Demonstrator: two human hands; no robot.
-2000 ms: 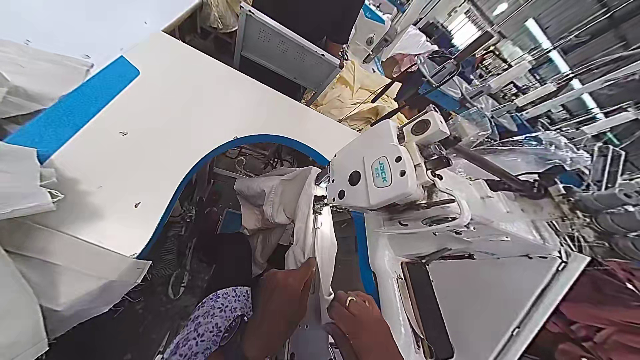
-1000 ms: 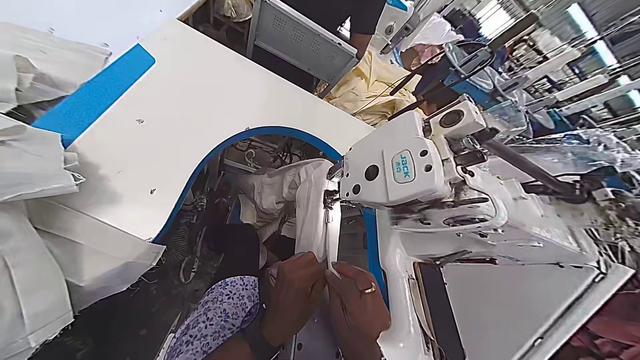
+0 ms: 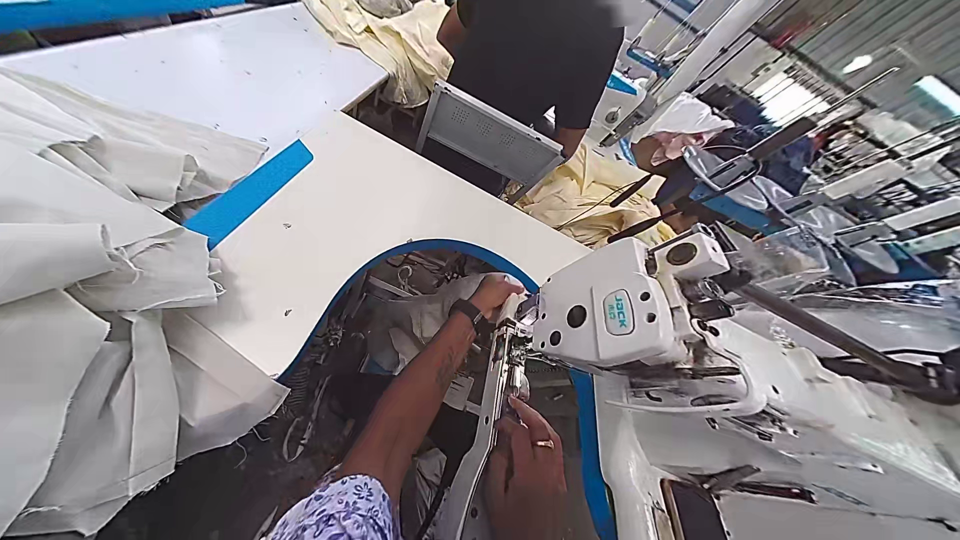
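A white Jack industrial sewing machine head (image 3: pixel 611 307) stands right of centre, with its narrow metal arm (image 3: pixel 480 442) running toward me. My left hand (image 3: pixel 495 295), with a dark band at the wrist, reaches to the far side of the needle area and grips the white fabric (image 3: pixel 431 307), which hangs down inside the table cutout. Nearer to me, my right hand (image 3: pixel 529 465), a ring on one finger, is beside the machine's arm, its fingers partly spread near the metal parts. I see no fabric in it.
A white table (image 3: pixel 360 195) with a blue-edged cutout curves around the machine. Pale fabric pieces (image 3: pixel 135 300) lie piled at the left. Beyond the table, a person in dark clothing (image 3: pixel 532 60) is behind a grey metal chair back (image 3: pixel 491 131), near yellow fabric (image 3: pixel 592 187).
My left hand has moved away from me, from beside my right hand to the far side of the needle area. My right hand has let go of the fabric.
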